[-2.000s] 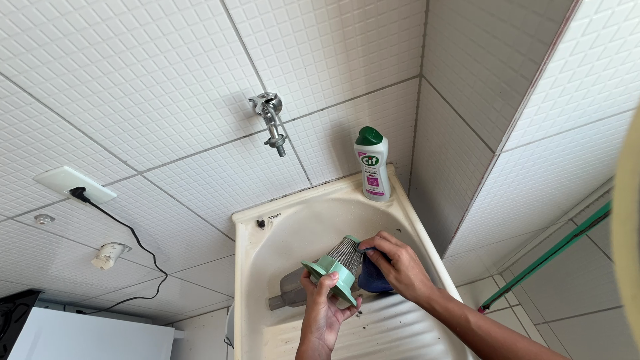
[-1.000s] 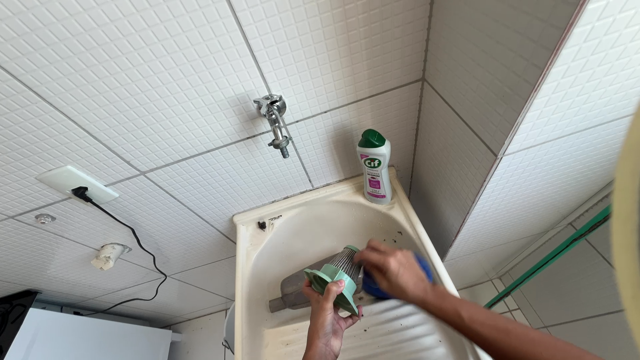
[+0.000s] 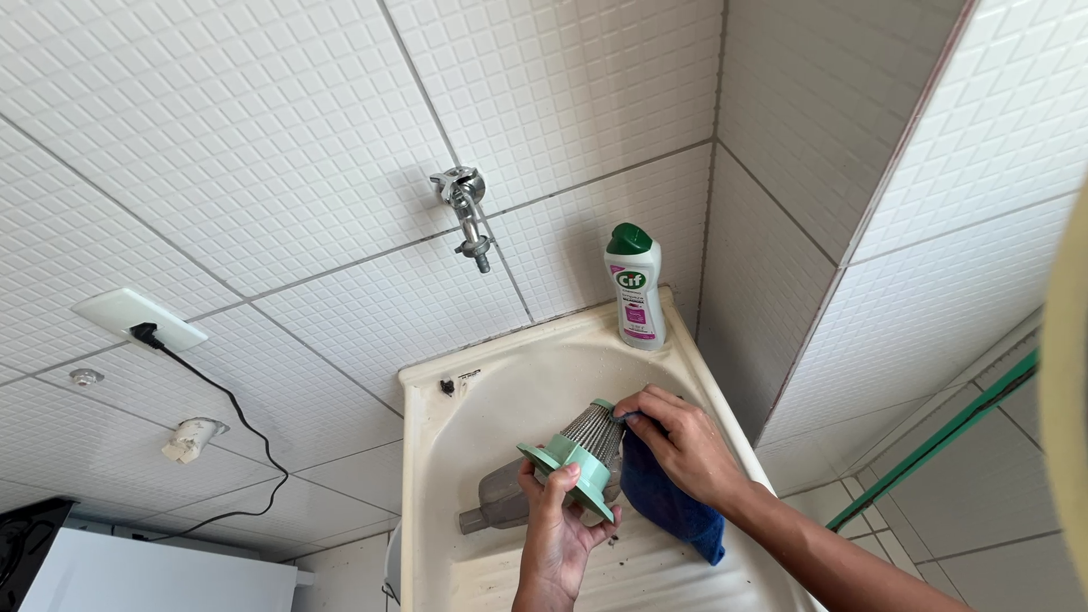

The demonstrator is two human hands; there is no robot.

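My left hand grips the green plastic flange of a pleated cone filter, its narrow end tilted up and to the right. My right hand pinches a blue cloth against the filter near that narrow end; the rest of the cloth hangs down. Behind the filter, a grey translucent plastic container lies in the cream laundry sink, partly hidden by the filter and my left hand.
A Cif cleaner bottle stands on the sink's back corner. Above the basin, a metal tap juts from the tiled wall. At left are a socket plate with a black cord and a white appliance. Dark debris bits lie in the basin.
My right hand, blurred by motion one second ago, is now sharp at the filter's narrow end, and more of the blue cloth shows hanging beneath it. My left hand keeps hold of the filter.
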